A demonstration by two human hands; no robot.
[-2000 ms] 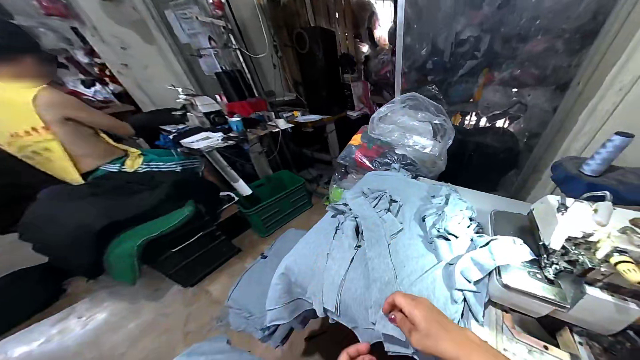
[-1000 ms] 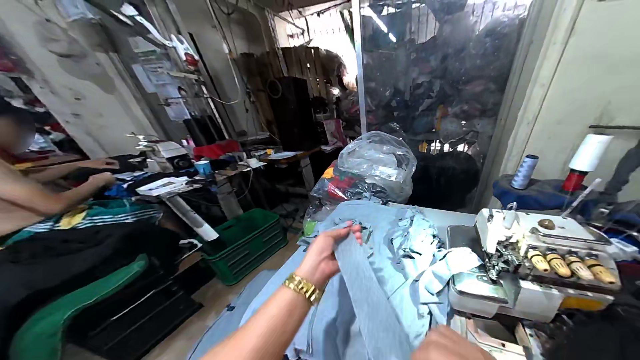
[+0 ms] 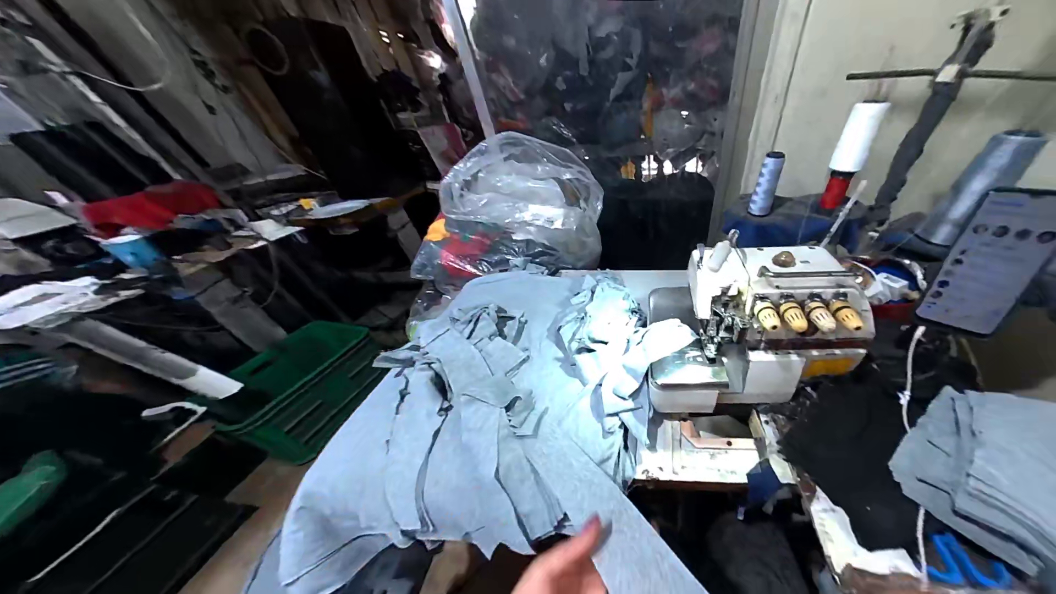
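My left hand [image 3: 565, 565] is at the bottom edge, blurred and partly cut off, its thumb beside a long light blue fabric strip [image 3: 615, 511]. Whether it grips the strip cannot be told. My right hand is out of view. The strip runs from a heap of light blue knit fabric pieces [image 3: 462, 412] down past the bottom edge. A crumpled bunch of the same fabric [image 3: 606, 330] lies against the white overlock sewing machine [image 3: 792, 280], with one end close to its presser foot area.
A clear plastic bag [image 3: 524, 198] of fabric stands behind the heap. At the left is a green plastic crate [image 3: 305, 379]. On the right are thread cones [image 3: 858, 136], a phone [image 3: 990, 256], stacked light blue pieces [image 3: 982, 470] and blue-handled scissors [image 3: 961, 565].
My left hand has drawn back from the far part of the heap to the bottom edge. My right hand has left the view. The view has turned right, and the other person is out of it.
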